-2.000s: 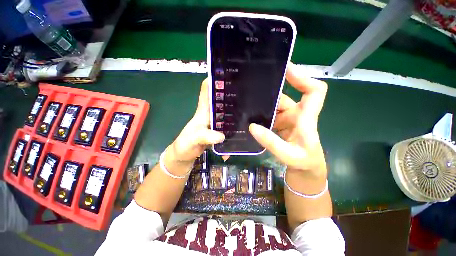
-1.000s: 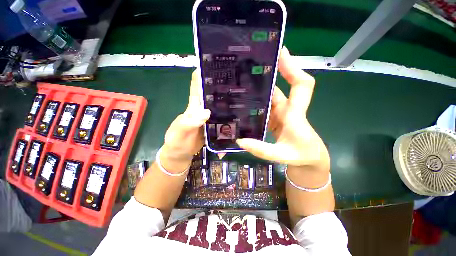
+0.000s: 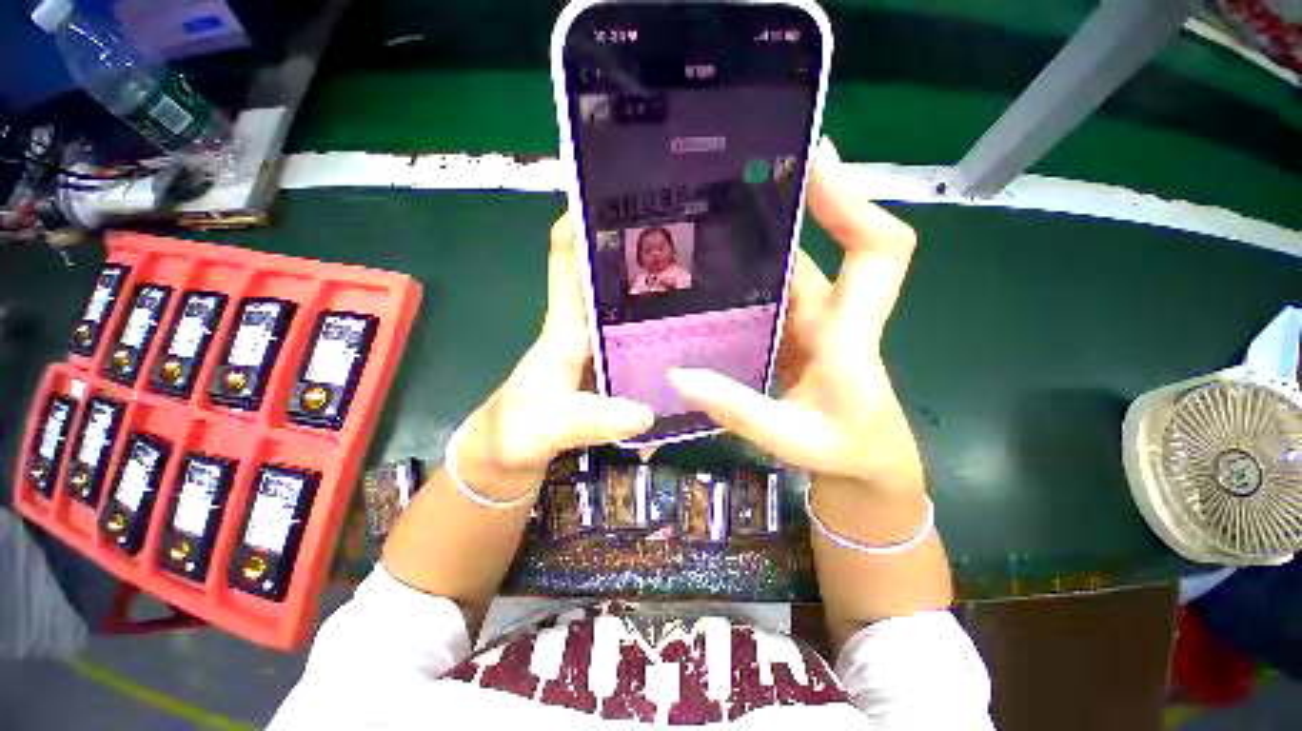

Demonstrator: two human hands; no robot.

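Observation:
A personal smartphone (image 3: 693, 186) with a white rim is held upright above the bench. Its screen shows a chat with a small picture and a pale keyboard at the bottom. My left hand (image 3: 550, 393) holds its left side, thumb near the lower edge. My right hand (image 3: 843, 371) holds its right side, thumb over the keyboard. A red-orange phone tray (image 3: 214, 417) lies at the left with black handsets in its pockets, white labels and gold marks up. Several small flat batteries(?) (image 3: 624, 497) lie at the bench's front edge, partly hidden by the phone and hands.
A beige desk fan (image 3: 1231, 464) stands at the right. A water bottle (image 3: 136, 86), a monitor (image 3: 214, 29) and tangled cables (image 3: 93, 193) are at the upper left. A grey post (image 3: 1071, 93) rises at the upper right. The glossy green bench (image 3: 1042, 386) has a white line.
The phone has moved up and slightly left since the earliest frame. Its screen went from a list to a chat, now with a pale keyboard. Both hands still hold it.

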